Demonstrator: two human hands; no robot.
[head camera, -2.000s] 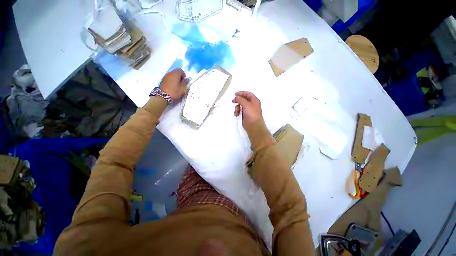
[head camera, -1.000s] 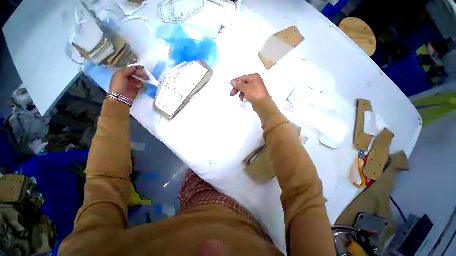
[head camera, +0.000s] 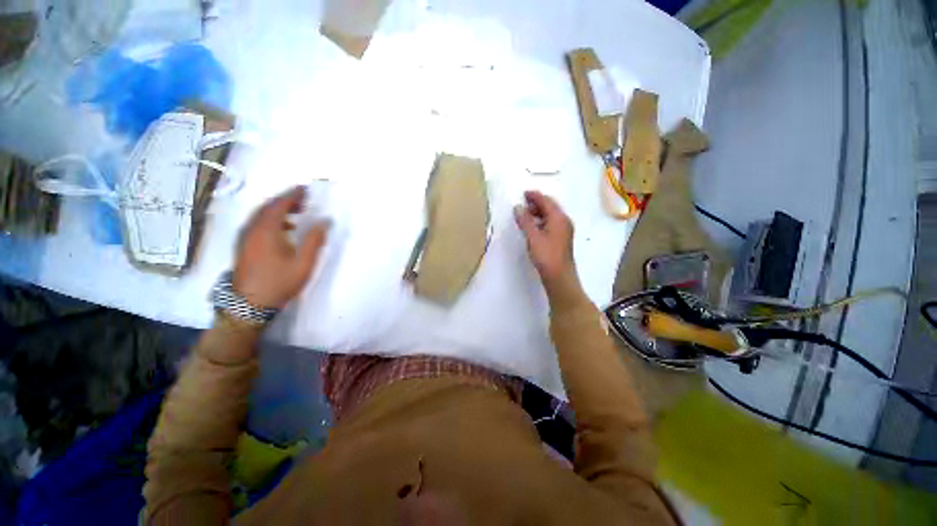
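Note:
A khaki bundle of cut pieces (head camera: 454, 231) lies on the white table between my hands, with darker edges at its lower left. My left hand (head camera: 277, 252) is slightly blurred, to the left of the bundle, fingers apart and empty. My right hand (head camera: 547, 238) is to the right of the bundle, fingers curled but apart, nothing visible in it. Neither hand touches the bundle. At the left, a bundle with a white marked top piece (head camera: 164, 195) lies with white ties (head camera: 77, 177) around it.
The iron (head camera: 683, 329) lies at the right on a khaki offcut (head camera: 658, 241), near a metal plate (head camera: 678, 271). Tan templates (head camera: 641, 144) partly cover orange-handled scissors (head camera: 623, 195). Blue film (head camera: 164, 87) is at upper left. A dark box (head camera: 773, 257) and a yellow-green sheet (head camera: 760, 452) are at the right.
The view has swung right, bringing the iron fully in. My left hand has left the white tie and opened. The khaki bundle, formerly partly behind my right arm, now shows whole between my hands.

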